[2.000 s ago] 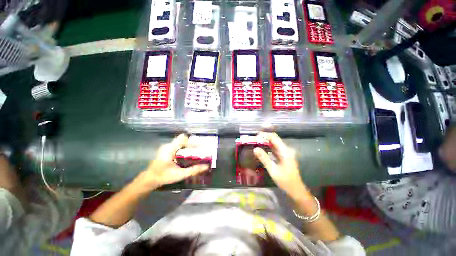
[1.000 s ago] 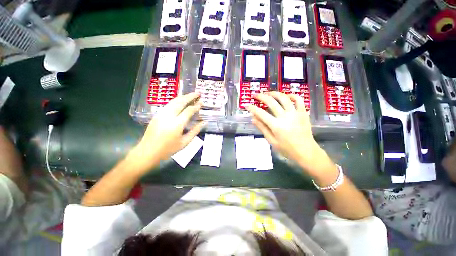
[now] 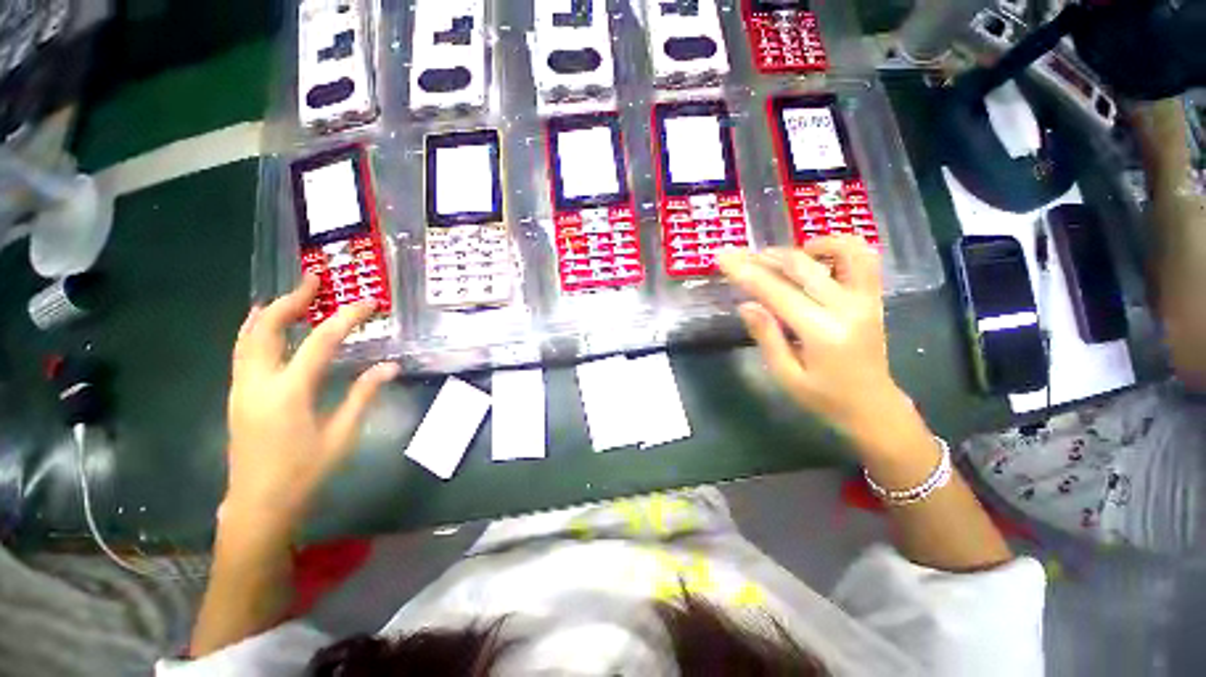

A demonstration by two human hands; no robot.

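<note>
A clear plastic tray (image 3: 456, 347) holds two rows of phones. In the near row are a red keypad phone (image 3: 341, 238) at the left, a gold keypad phone (image 3: 468, 218), and several red phones, such as one (image 3: 593, 199) in the middle. Their screens are lit. My left hand (image 3: 284, 397) has its fingertips on the lower keys of the leftmost red phone. My right hand (image 3: 827, 324) is over the lower ends of the two right red phones, fingers spread; whether it touches them is unclear. Several flat white pieces (image 3: 519, 414) lie on the bench in front of the tray.
The far row has several phones face down (image 3: 451, 56) and a red one at the right. Two dark phones (image 3: 1001, 314) lie on white paper, near a black stand (image 3: 1016, 146). A white cable (image 3: 87, 483) and part of a fan (image 3: 69, 225) are at left. Another person's arm (image 3: 1177, 225) shows at right.
The red and white pieces in my hands two seconds ago are gone from them; white pieces lie on the bench. My left hand has moved left from beside the gold phone, my right hand towards the right phones.
</note>
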